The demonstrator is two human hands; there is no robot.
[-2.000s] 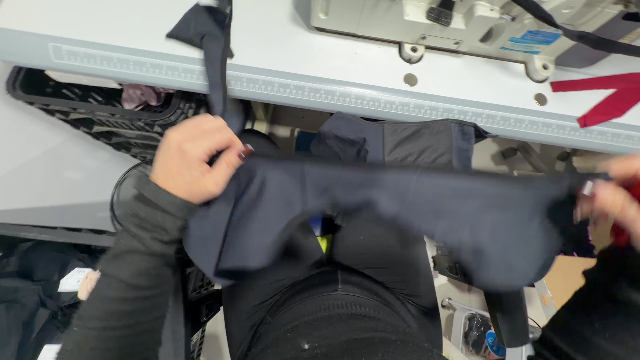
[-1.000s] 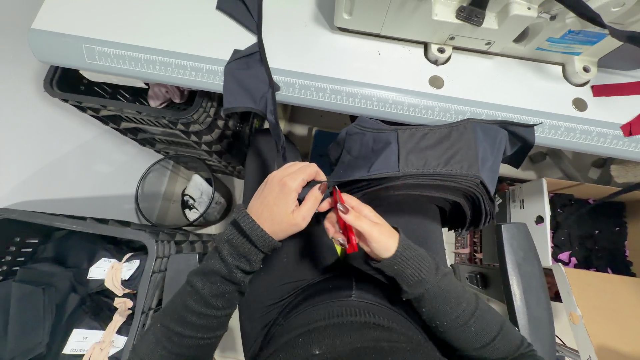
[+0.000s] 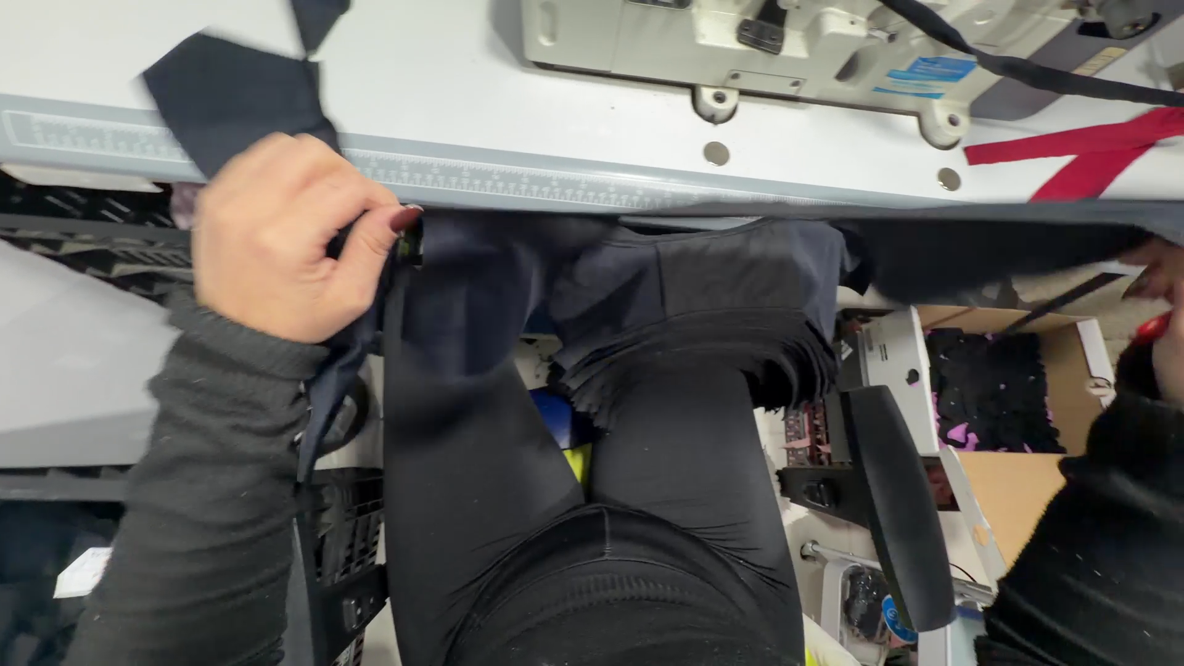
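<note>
A dark navy fabric piece [image 3: 472, 287] stretches across the view between both hands, along the front edge of the table. My left hand [image 3: 291, 240] is closed on its left end, with more dark fabric [image 3: 245, 92] hanging over the table edge beside it. At the right edge of the view, my right hand [image 3: 1161, 287] grips the other end and is partly cut off. Something red, partly hidden, shows in that hand. On my lap lies a stack of dark fabric pieces [image 3: 721, 277], their lower edges layered.
A sewing machine [image 3: 638, 42] stands on the white table, whose front edge bears a ruler strip [image 3: 518, 180]. Red fabric strips [image 3: 1064, 148] lie at right. Below are a chair armrest [image 3: 897, 509], a cardboard box [image 3: 1068, 361] holding black pieces, and black plastic crates [image 3: 120, 231].
One second ago my hands were together over my lap, the right one holding a red-handled tool. They have since moved apart, with the dark fabric now drawn out between them.
</note>
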